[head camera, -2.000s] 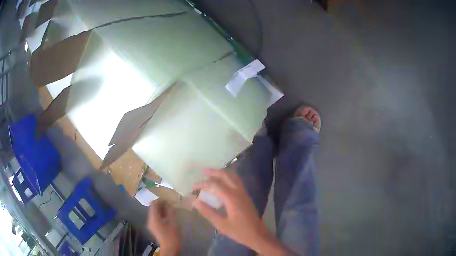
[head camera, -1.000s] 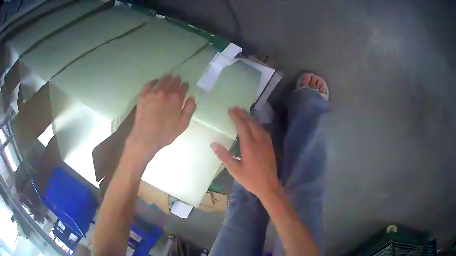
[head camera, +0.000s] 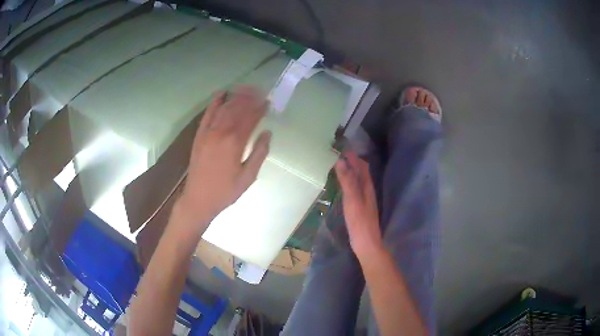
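Note:
Pale-green glass packs (head camera: 164, 72) stand in a row from upper left to centre. The nearest pack (head camera: 263, 203) has a bright top left face. My left hand (head camera: 230, 141) is over the nearest pack, fingers spread and slightly blurred; I see nothing held in it. My right hand (head camera: 356, 197) is at the pack's right edge, fingers along the edge; its fingertips are partly unclear, so I cannot tell whether it grips the glass. White paper slips (head camera: 288, 82) lie across the pack's upper end.
Brown cardboard dividers (head camera: 154, 193) stick out between the packs on the left. Blue plastic stools (head camera: 102, 256) stand at lower left. My legs (head camera: 401, 216) and a sandalled foot (head camera: 421, 100) are right of the packs. A dark green ribbed crate (head camera: 539, 318) is at lower right.
My right hand has moved from over the glass to its right edge. My left hand has shifted slightly right over the pack. Two seconds ago both hands were lower, near the pack's bottom end.

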